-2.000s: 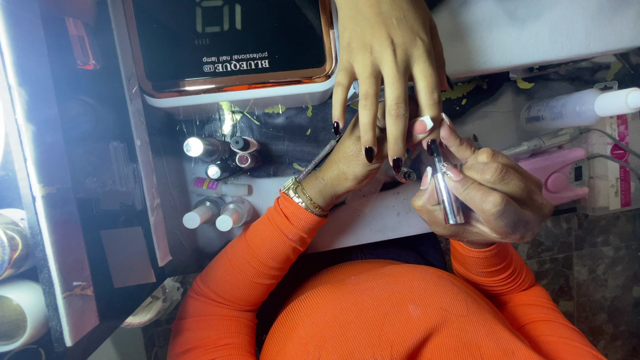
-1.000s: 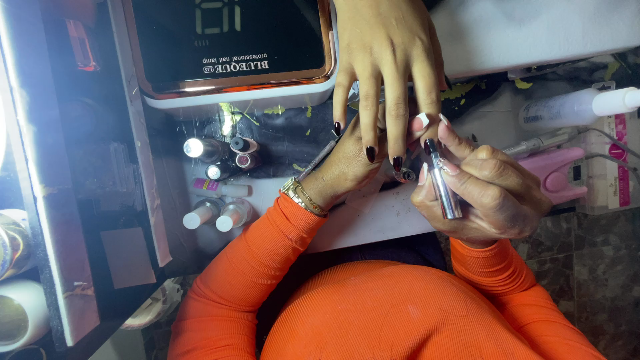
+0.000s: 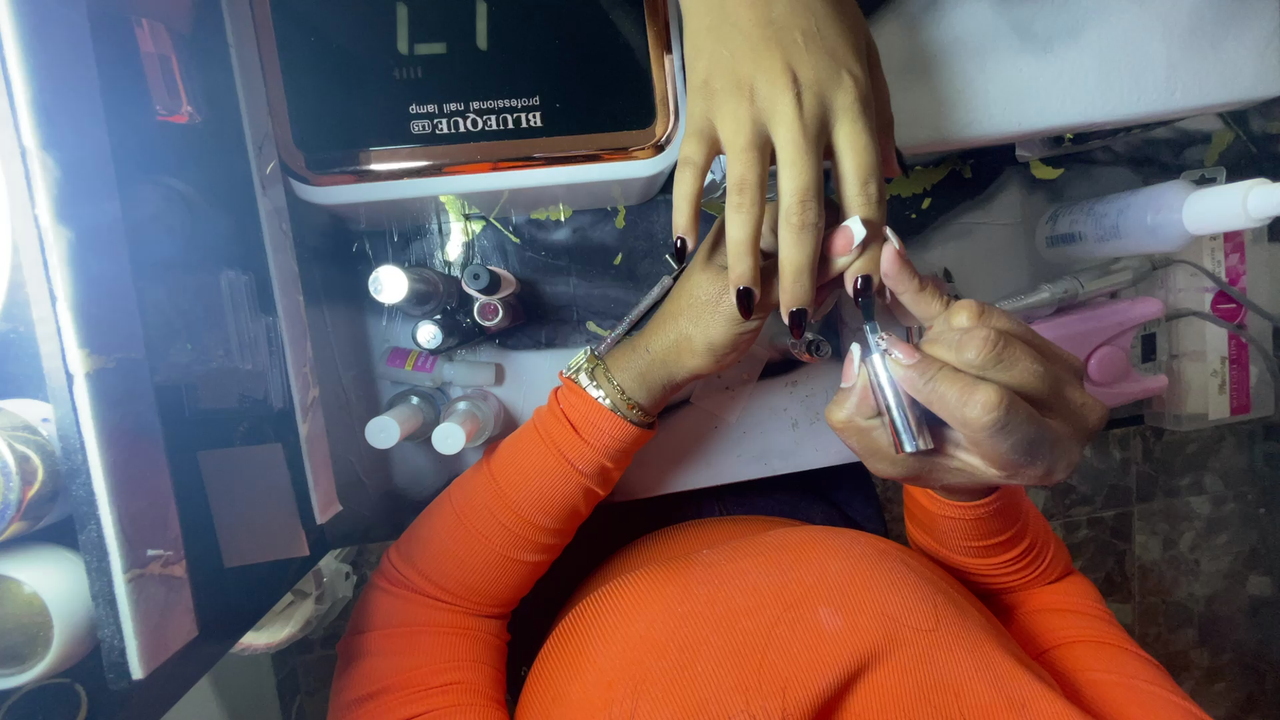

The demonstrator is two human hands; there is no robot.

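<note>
Another person's hand [image 3: 790, 150] reaches down from the top of the view, palm down, its nails dark and glossy. My left hand [image 3: 715, 310] lies under it, the thumb on the fingertip at its right side; my other left fingers are mostly hidden. A thin glittery tool [image 3: 637, 315] lies along my left hand; whether it is gripped I cannot tell. In my right hand [image 3: 975, 385] a nail polish brush [image 3: 897, 395] with a silver cap-handle is pinched between thumb and fingers, its tip at the dark nail [image 3: 863, 290] of that fingertip.
A nail lamp [image 3: 470, 150] stands at the upper left. Several polish bottles [image 3: 405, 288] and two white-capped bottles [image 3: 467, 422] sit below it. To the right are a pink device [image 3: 1105, 350], a nail drill handpiece [image 3: 1080, 285], a cable and a clear bottle [image 3: 1115, 220] with a white cap.
The digits on the lamp's display have changed. Both my hands and the other person's hand are in nearly the same places, with the brush still held at the same finger.
</note>
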